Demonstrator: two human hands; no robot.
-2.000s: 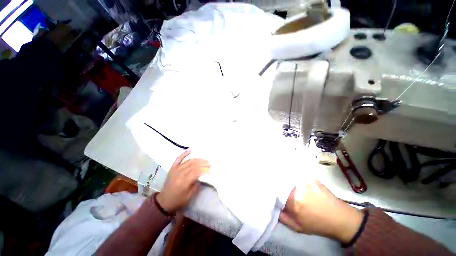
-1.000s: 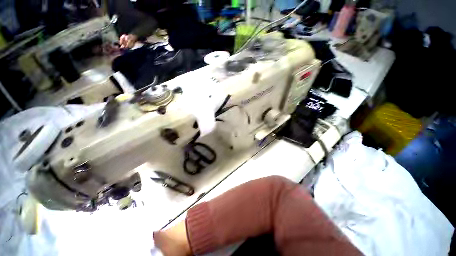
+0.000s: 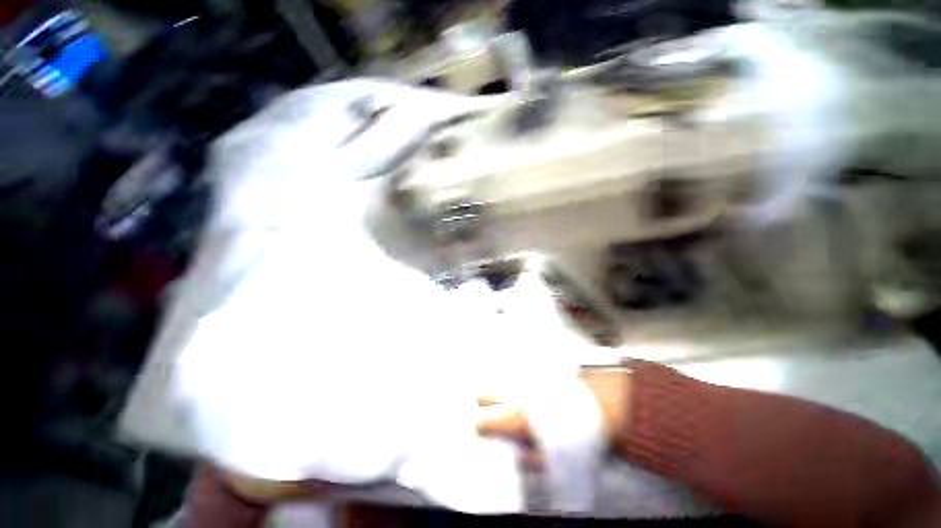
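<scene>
The frame is strongly blurred. Overexposed white cloth (image 3: pixel 320 351) covers the table in front of me and reaches up to the machine's needle end. My right hand (image 3: pixel 511 421) is at the cloth's near right part, below the machine head, with cloth around its fingers and a fold hanging over it. It appears to grip the cloth. My left hand (image 3: pixel 270 488) shows only as a strip at the lower left, under the cloth's near edge; its fingers are hidden. The cream sewing machine head (image 3: pixel 578 186) runs across the upper right. The presser foot area is smeared.
A narrow dark and reddish tool (image 3: pixel 588 315), possibly snips, lies right of the needle area. Dark scissors-like shapes (image 3: pixel 655 273) lie under the machine arm. The pale table edge (image 3: pixel 155 397) shows at left. Dark, blurred clutter is beyond it.
The view has swung from the machine's right end back to the cloth. My left forearm has come into view at lower left. More of my right hand now shows, among the cloth.
</scene>
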